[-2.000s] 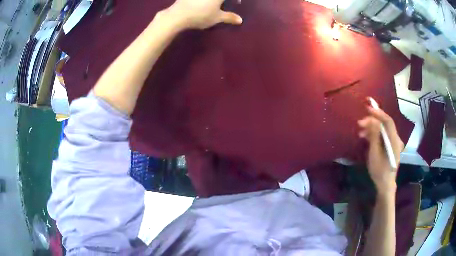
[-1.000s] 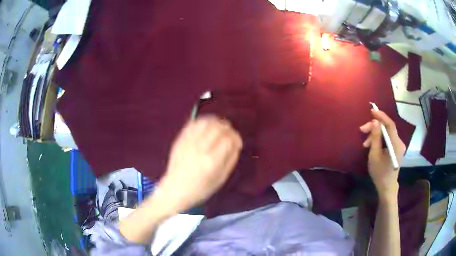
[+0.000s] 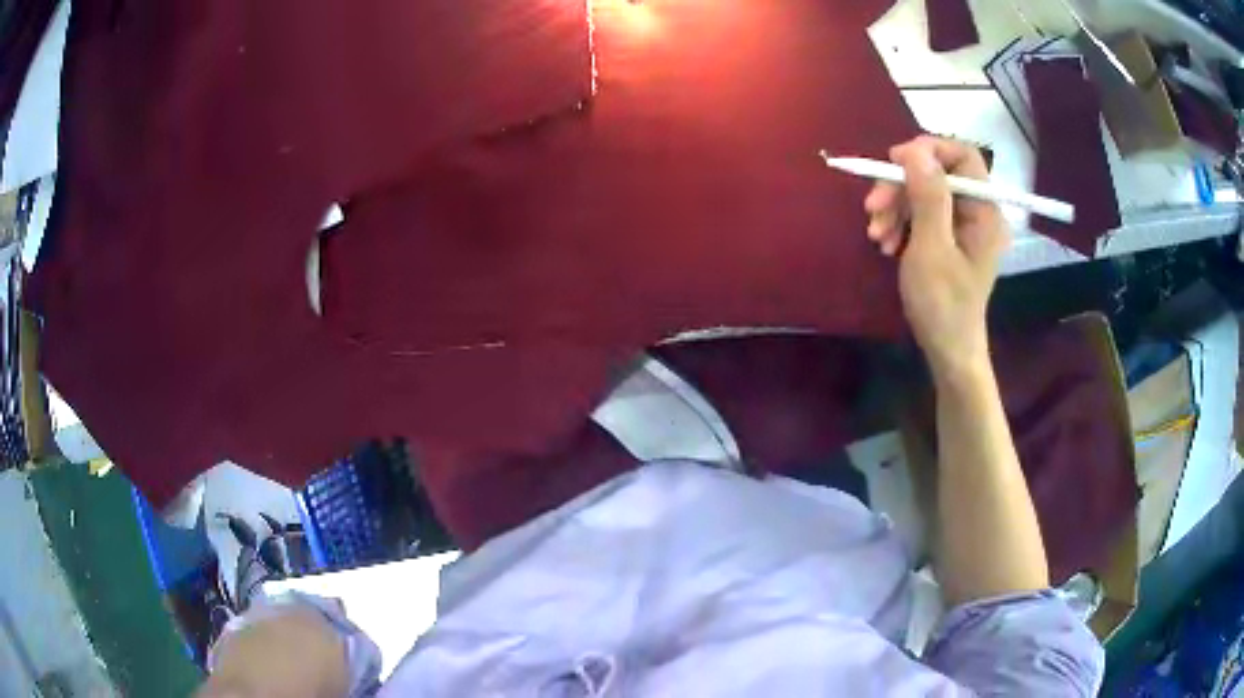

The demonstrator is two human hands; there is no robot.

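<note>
A large maroon garment panel [image 3: 709, 205] lies across the table and hangs toward the lap. It shows a stitched line with a corner near the top and a curved fold with a white edge at its left. My right hand [image 3: 941, 232] holds a slim white marking pen [image 3: 1003, 190] above the panel's right part, its tip pointing left. My left hand is out of view; only the bent left arm [image 3: 280, 661] shows at the bottom left edge.
Narrow maroon pieces [image 3: 1071, 143] with pale ones lie on the white table at right. A cardboard box [image 3: 1119, 464] with maroon cloth stands low right. A blue basket [image 3: 341, 511] is below left. Bright lamp glow is at the top edge.
The view has shifted, and the machine head has left the picture. My left hand went from the panel's far part to near its middle, then out of view. My right hand still holds the pen, now tilted flatter.
</note>
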